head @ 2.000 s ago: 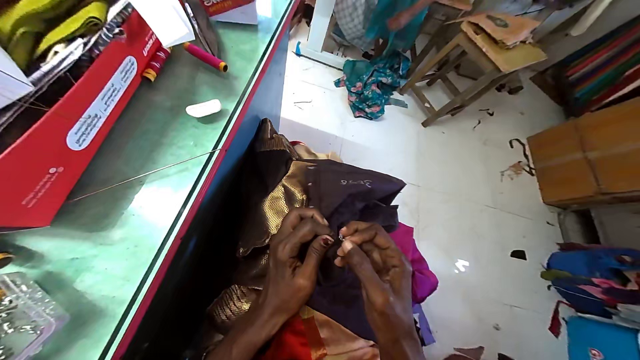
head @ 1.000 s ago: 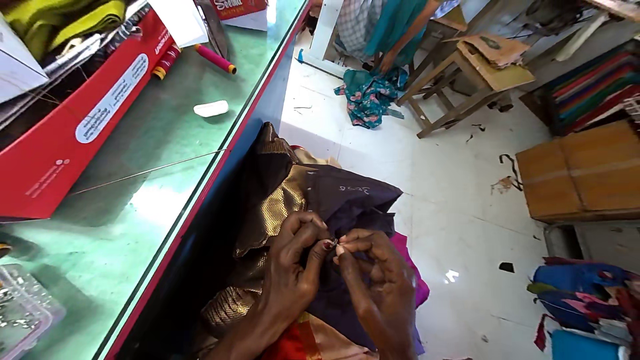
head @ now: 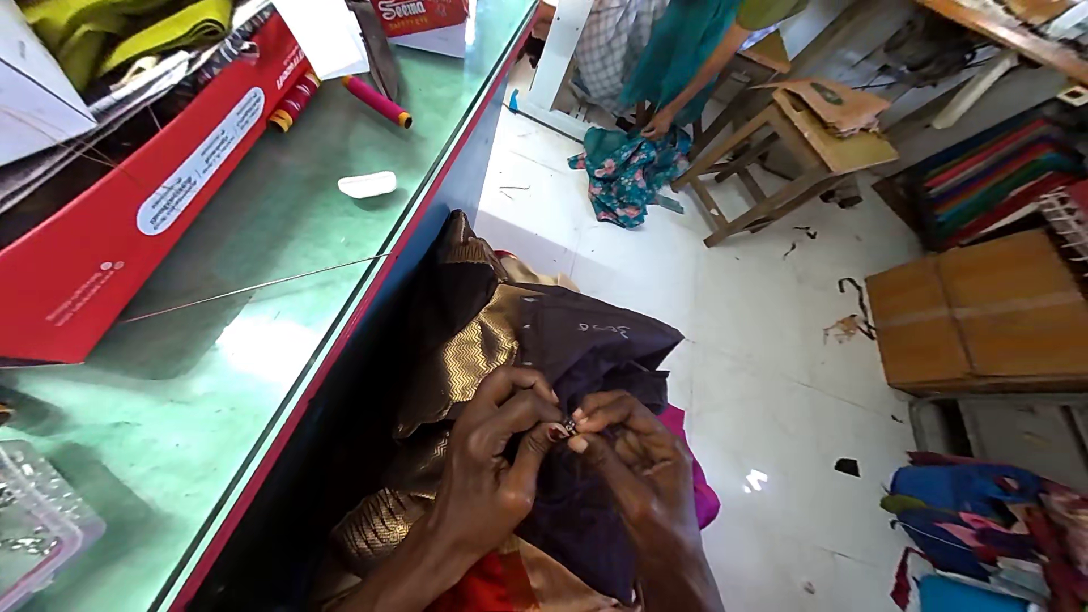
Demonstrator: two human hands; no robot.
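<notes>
Between the fingertips of both hands is a small metal fastener [head: 570, 424], too small to name exactly. My left hand [head: 501, 450] pinches it from the left, thumb against forefinger. From the right, my right hand [head: 633, 459] pinches it in the same way. Dark cloth [head: 595, 336] with chalk-like marks lies beneath and beyond the fingers, and gold patterned fabric [head: 480, 353] spreads to their left. Red and orange cloth [head: 501, 582] shows below the wrists, magenta cloth [head: 701, 493] at the right. Whether the fastener is joined to the dark cloth is hidden.
Left of me a glass-topped counter [head: 280, 357] bears a red box [head: 153, 187], a thread spool [head: 378, 102], a white chalk piece [head: 367, 184] and a clear plastic case [head: 42, 527]. Beyond are a wooden stool [head: 782, 153], a carton [head: 977, 314] and a person's hand [head: 659, 123] on floral cloth.
Both my hands stay together over the dark cloth, with only small finger shifts. The other person's hand has come down onto the floral cloth.
</notes>
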